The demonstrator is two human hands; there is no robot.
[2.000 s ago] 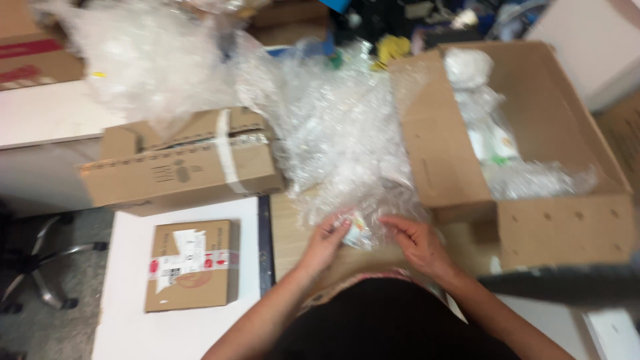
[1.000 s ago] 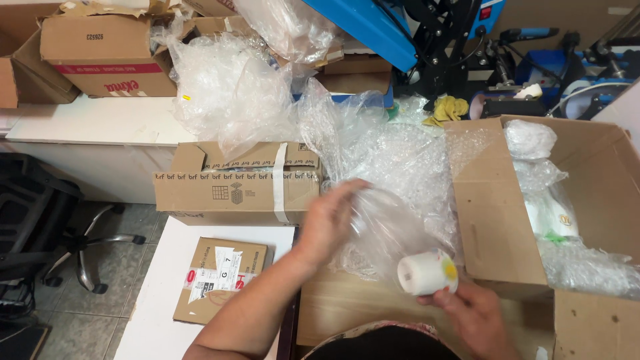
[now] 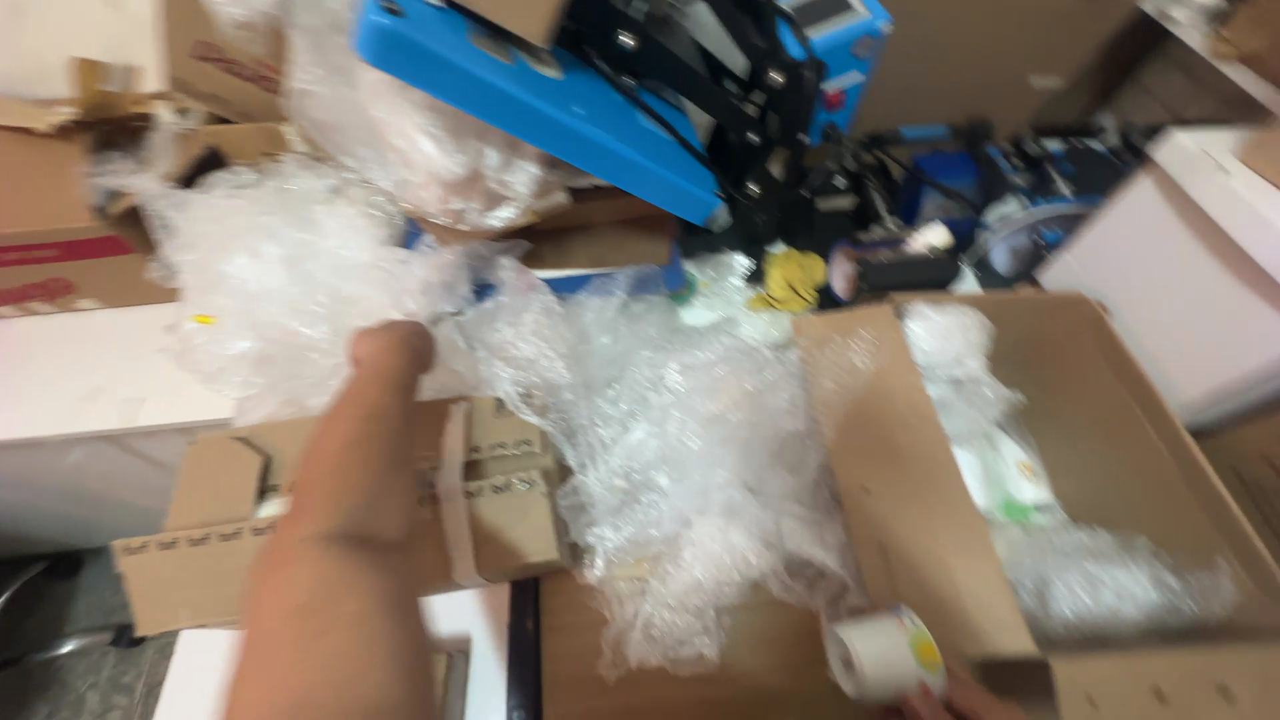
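Note:
My left hand (image 3: 393, 348) reaches out to the pile of clear plastic wrap (image 3: 280, 270) at the left; its fingers are hidden in or behind the plastic. My right hand (image 3: 940, 700), partly cut off by the bottom edge, holds a white cylindrical item (image 3: 885, 655) with a yellow print, perhaps a mug. Bubble wrap (image 3: 700, 440) lies loosely spread on the wooden table (image 3: 640, 640) between the hands. To the right, an open cardboard box (image 3: 930, 480) contains bubble-wrapped items (image 3: 1100, 580) and a white piece with green and yellow print (image 3: 1010, 475).
Below my left arm sits a cardboard carton (image 3: 500, 510) with a strip of tape. A blue and black machine (image 3: 540, 100), seemingly a heat press, stands behind the wrap. A yellow object (image 3: 790, 280) lies near tools at the back, and another carton (image 3: 80, 220) is at the left.
My left hand has moved away from the plastic by the white item and out to the pile at the left. My right hand still holds the white item. The view has shifted.

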